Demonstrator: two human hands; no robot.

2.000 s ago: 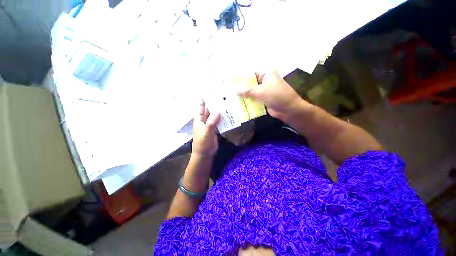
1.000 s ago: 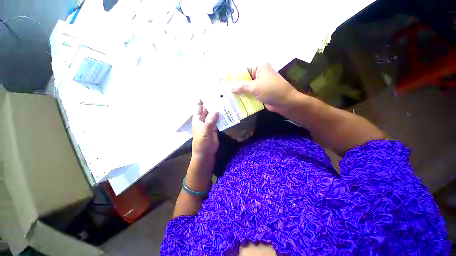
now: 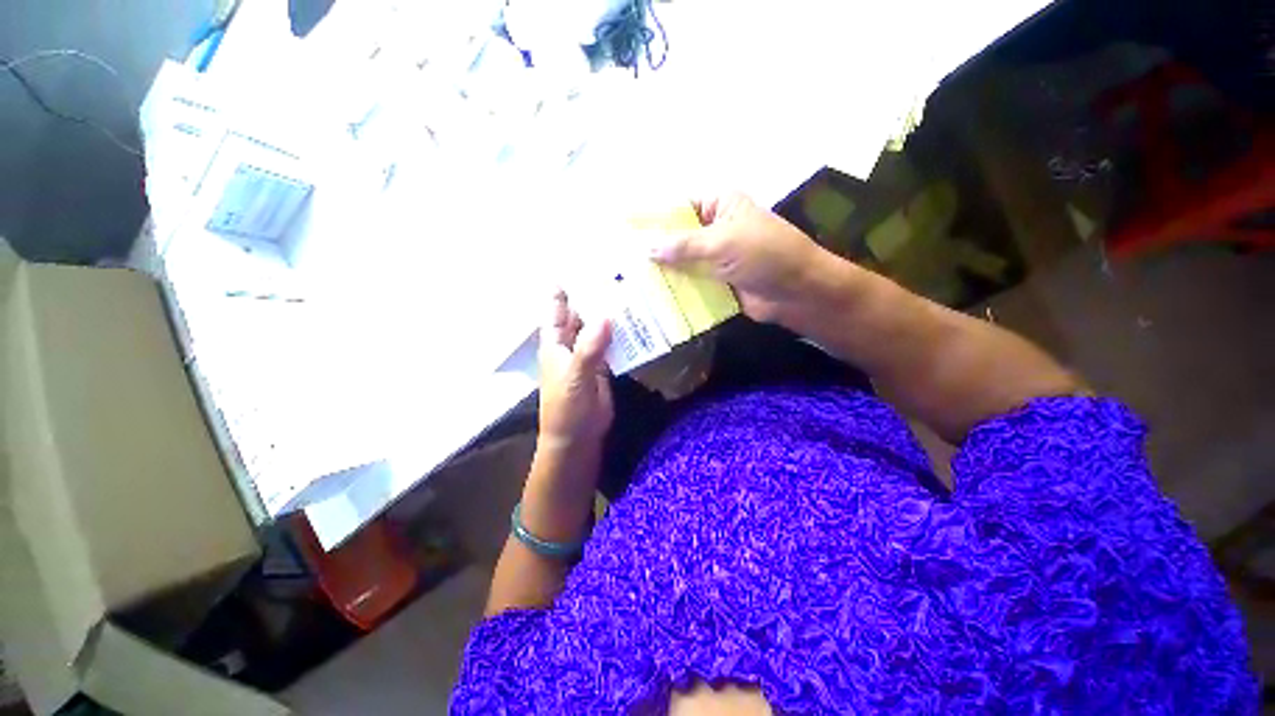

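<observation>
A white retail box [image 3: 636, 329] with small black print and a dark dot is at the table's front edge, its outline partly lost in glare. My left hand [image 3: 575, 378] holds its left side, thumb on the near corner. A flat yellow label sheet [image 3: 695, 297] lies against the box's right side. My right hand [image 3: 755, 263] grips the yellow sheet between thumb and fingers. Whether a small sticker is at the fingertips cannot be told.
The white table [image 3: 420, 322] is overexposed. A black cable [image 3: 629, 35] lies at the back. White boxes, one with a printed grey face [image 3: 262, 204], stand at left. A brown carton [image 3: 126, 434] is beside the table at left. Red-orange stools [image 3: 361, 571] show below and at right.
The view has shifted slightly since two seconds ago. Both hands keep nearly the same hold on the box and yellow sheet.
</observation>
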